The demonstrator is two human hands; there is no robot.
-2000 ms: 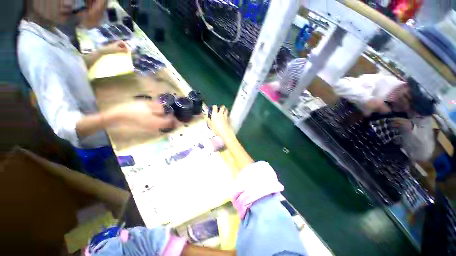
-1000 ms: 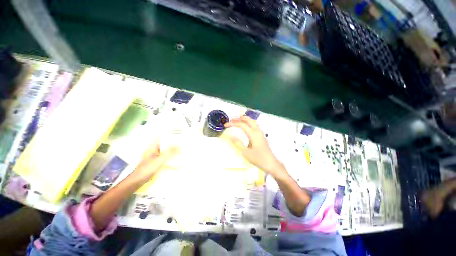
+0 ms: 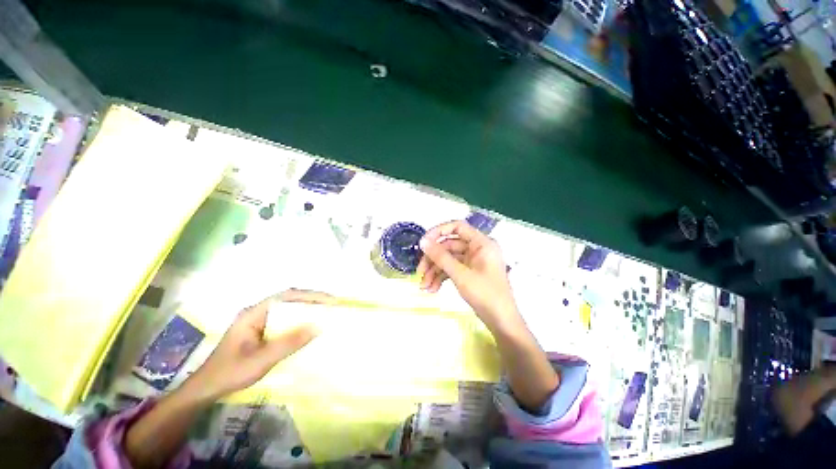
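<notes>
A black cylindrical unit point(image 3: 401, 247) stands on the bench in front of me, its ringed round top facing up. My right hand point(image 3: 463, 266) is at its right edge, thumb and index fingertips together; any small piece between them is too small to tell. A pale yellow sheet point(image 3: 367, 353) lies below the unit, overexposed and glossy. My left hand point(image 3: 266, 343) holds its left edge, thumb on top and fingers behind. A yellow flap hangs at its lower side.
A stack of yellow sheets point(image 3: 92, 247) lies at left. Small dark dots point(image 3: 634, 307) are scattered at right on the printed cover. The green belt point(image 3: 302, 101) runs beyond, with black units point(image 3: 687, 224) on it. Black trays and another person's hand point(image 3: 807, 389) are at right.
The view has turned from the neighbouring worker to my bench. Since the last frame, my left hand has taken hold of the yellow sheet, and my right fingertips have closed together by the unit.
</notes>
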